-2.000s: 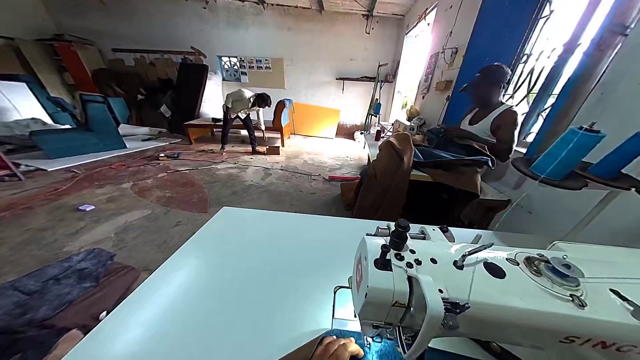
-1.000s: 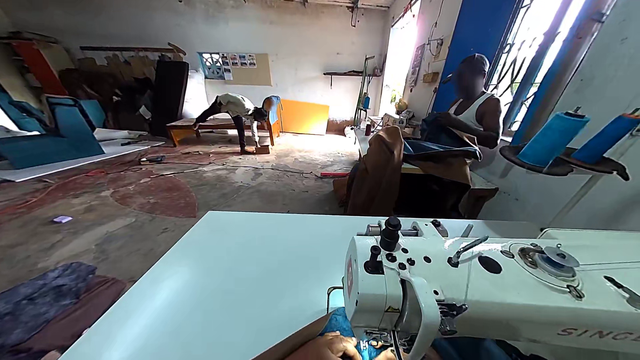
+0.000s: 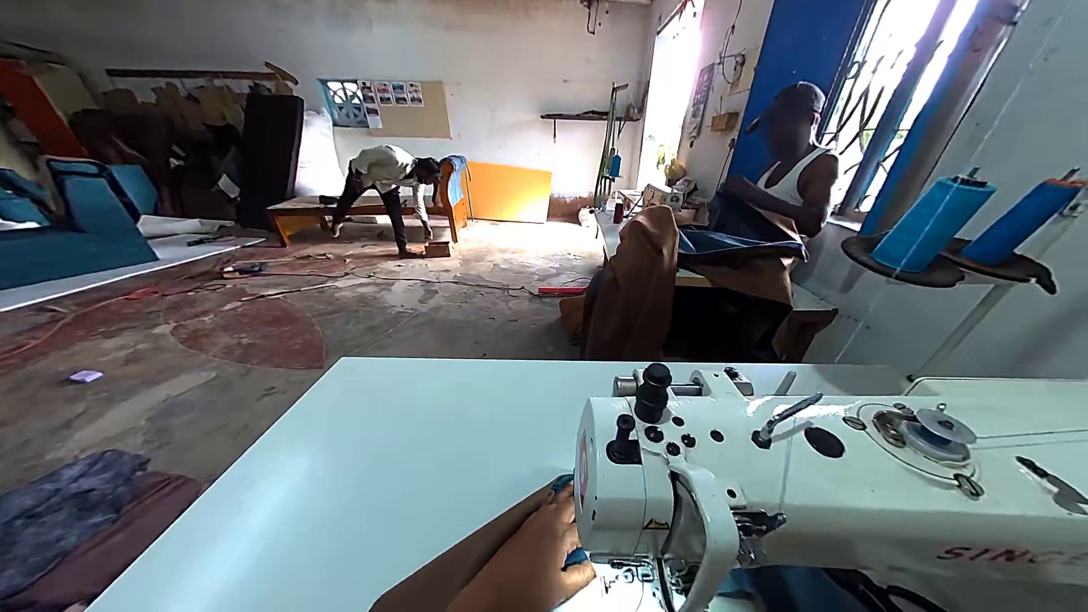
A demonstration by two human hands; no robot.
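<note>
A white Singer sewing machine [image 3: 807, 476] stands on the pale sewing table [image 3: 365, 442], its needle area lit at the bottom. My left hand [image 3: 544, 544] lies on blue fabric [image 3: 575, 558] just left of the machine head, fingers pointing forward; bits of the fabric show at its fingertips and under the palm. The machine head hides part of the fingers. More dark blue fabric [image 3: 790, 586] lies beneath the machine arm. My right hand is not visible.
Blue thread cones [image 3: 933, 223] stand on holders at the right. Folded dark cloth [image 3: 68, 518] lies at lower left. A person [image 3: 786, 161] with blue and brown cloth sits beyond the table; another person [image 3: 391, 178] bends beside a wooden bench [image 3: 306, 208]. Cords cross the floor.
My left hand has moved forward along the left side of the machine head and shows more fully. The seated person's arm has shifted over the cloth.
</note>
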